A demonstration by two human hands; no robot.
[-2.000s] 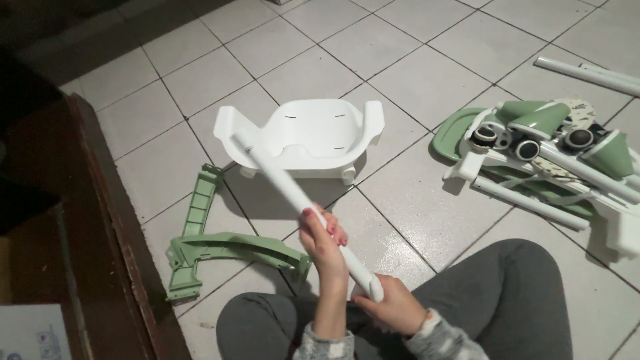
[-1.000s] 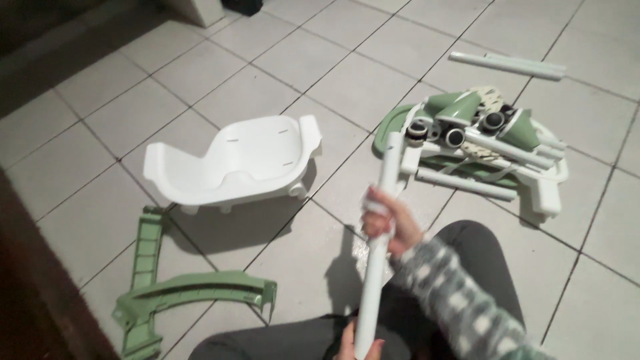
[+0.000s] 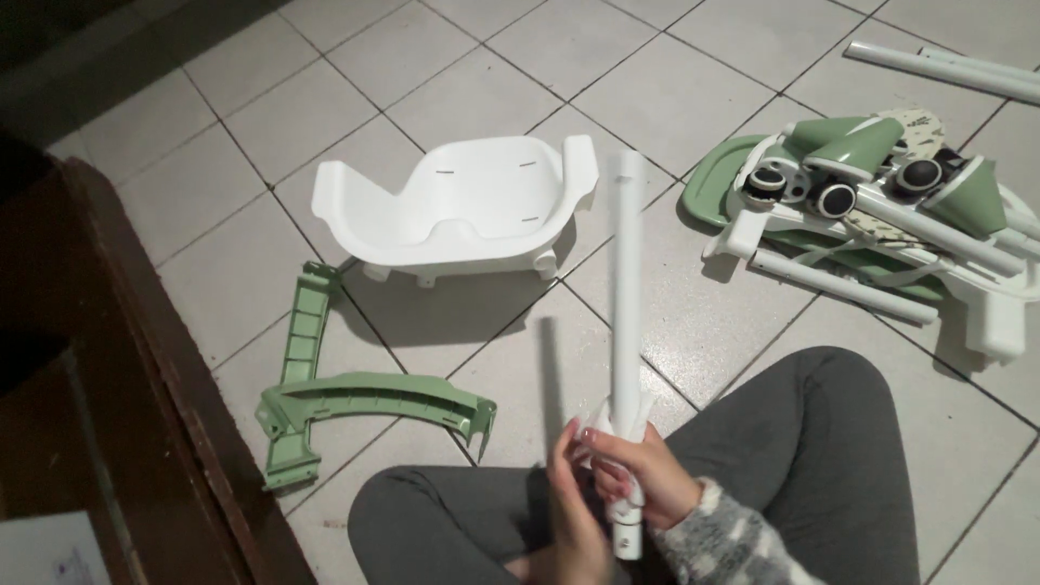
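Observation:
A white tube (image 3: 626,284) stands nearly upright in the view, a fitting with a small button or hole at its lower end. My right hand (image 3: 654,467) is closed round its lower part, over a crumpled white cloth or tissue (image 3: 603,418) wrapped about it. Beside it, my left hand (image 3: 575,500) has its fingertips at the cloth's left side; blur hides whether they grip. Beyond the hands, a white plastic seat shell (image 3: 487,191) rests on the floor. Nearer and to the left lies a green plastic frame part (image 3: 374,394) with a ribbed arm and a curved arm.
On the right floor lies a pile of green and white parts with wheels (image 3: 837,199) and patterned fabric. A loose tube (image 3: 845,286) lies along its near side, more tubes (image 3: 934,71) beyond. Dark wooden furniture (image 3: 138,366) borders the left. My crossed legs (image 3: 804,455) are in front.
The tube has swung from a slant to nearly upright. My right hand, higher on the tube one second ago, is now near its lower end. The white cloth now shows around the tube.

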